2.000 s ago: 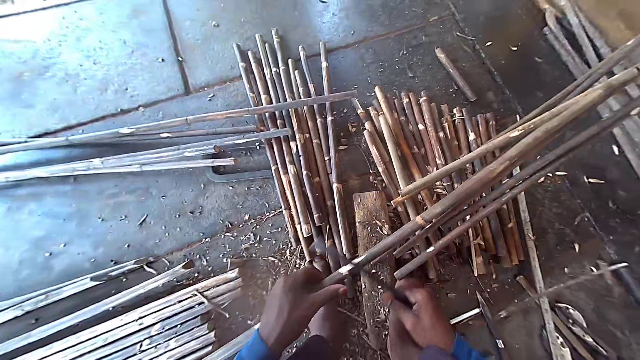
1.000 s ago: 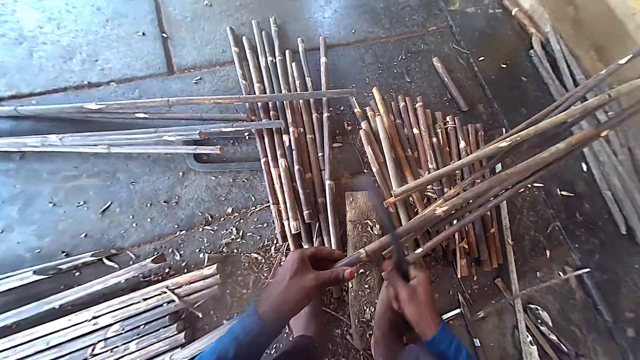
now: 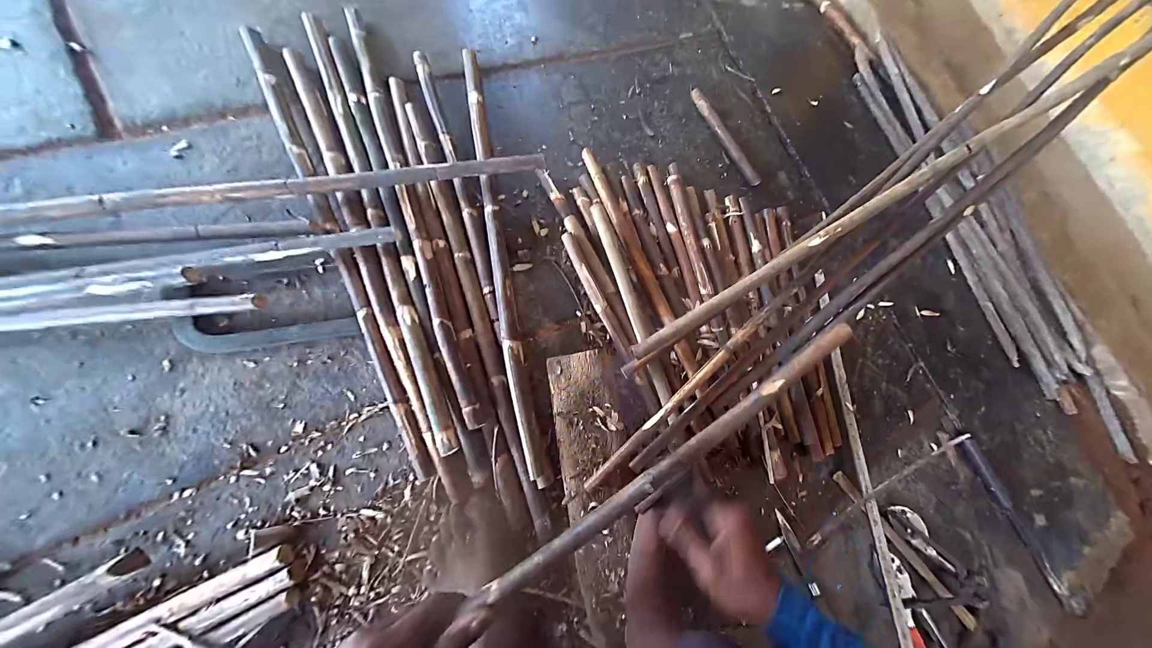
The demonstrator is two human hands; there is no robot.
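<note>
A cane pole [image 3: 648, 481] lies diagonally, its lower end in my left hand [image 3: 409, 625], which the bottom edge partly cuts off. Its free upper end rests over other long canes [image 3: 810, 241] that slope up to the right. My right hand [image 3: 724, 558], blurred, is below the pole with curled fingers; a dark blurred shape, apparently the blade it held a second ago, shows just above them, partly hidden by the pole. A wooden block [image 3: 580, 405] lies on the floor between my feet. Beyond it are cut cane pieces [image 3: 688, 238] in a pile.
Longer canes [image 3: 432, 297] lie in a bundle left of the block, crossed by poles [image 3: 207, 192] from the left. Split canes [image 3: 225, 594] are at lower left. Grey poles [image 3: 999, 261] lie along the wall at right. Shavings and thin sticks [image 3: 868, 504] litter the floor.
My left hand has moved down toward the bottom edge. It gripped the near end of a long cane before; now the pole it holds shows a free upper end. The view has shifted.
</note>
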